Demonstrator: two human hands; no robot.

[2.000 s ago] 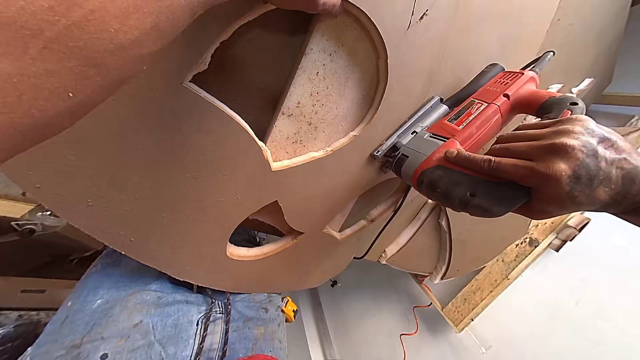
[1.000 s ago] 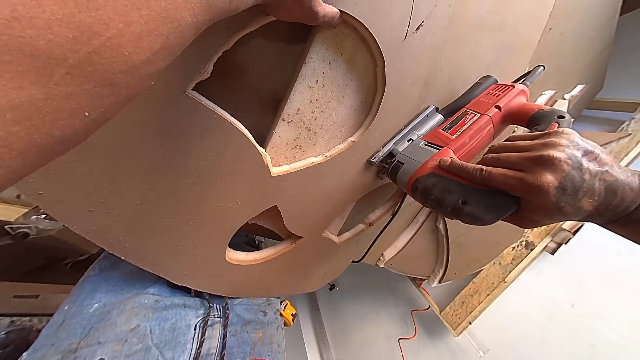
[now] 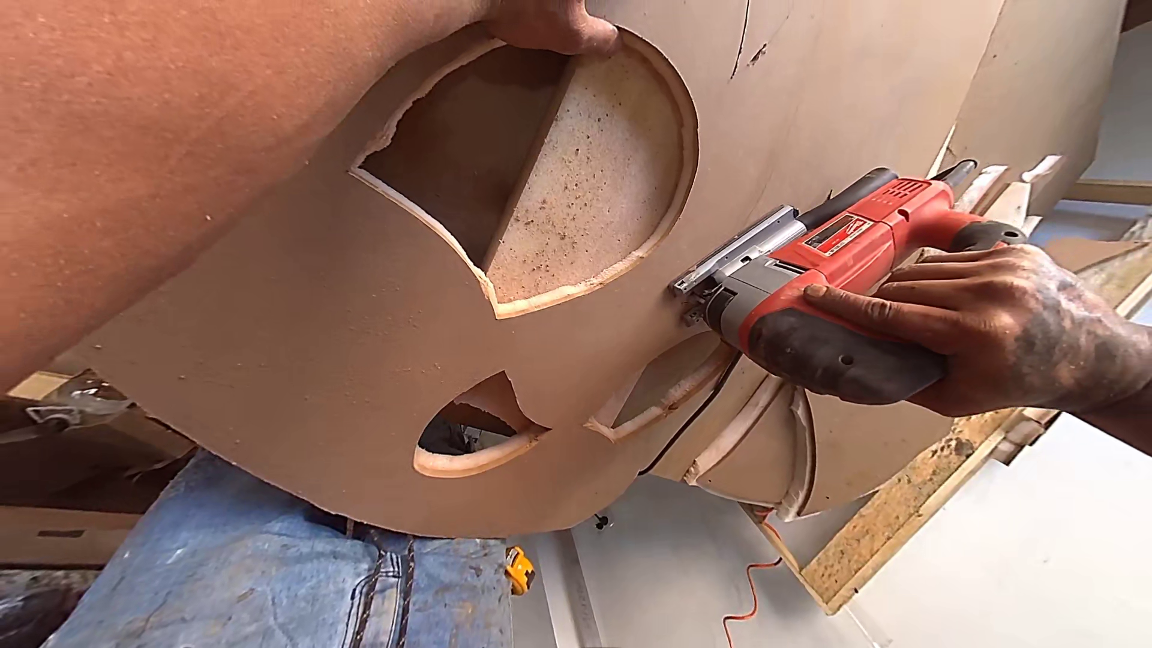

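Note:
My right hand point(image 3: 999, 328) is closed around the handle of a red and black Milwaukee jigsaw point(image 3: 846, 243), at the right. The saw is tilted, its metal shoe toward the wooden panel point(image 3: 297, 360); whether the blade touches the wood I cannot tell. Several curved openings are cut through the panel, their edges pale and rough in places. At the top, my left hand point(image 3: 553, 25) rests on the rim of the largest opening, its thumb over the edge and its other fingers largely hidden. A black cord hangs below the saw.
Below the panel are blue denim jeans point(image 3: 297, 576) on my legs and a yellow object point(image 3: 519, 571). An orange cord point(image 3: 752, 589) trails down near a wooden frame point(image 3: 886, 531) at the lower right. Cut wood strips point(image 3: 1012, 198) lie behind the saw. Clutter stands at the lower left.
The jigsaw in my right hand has shifted slightly left. My left hand stays at the rim of the large opening.

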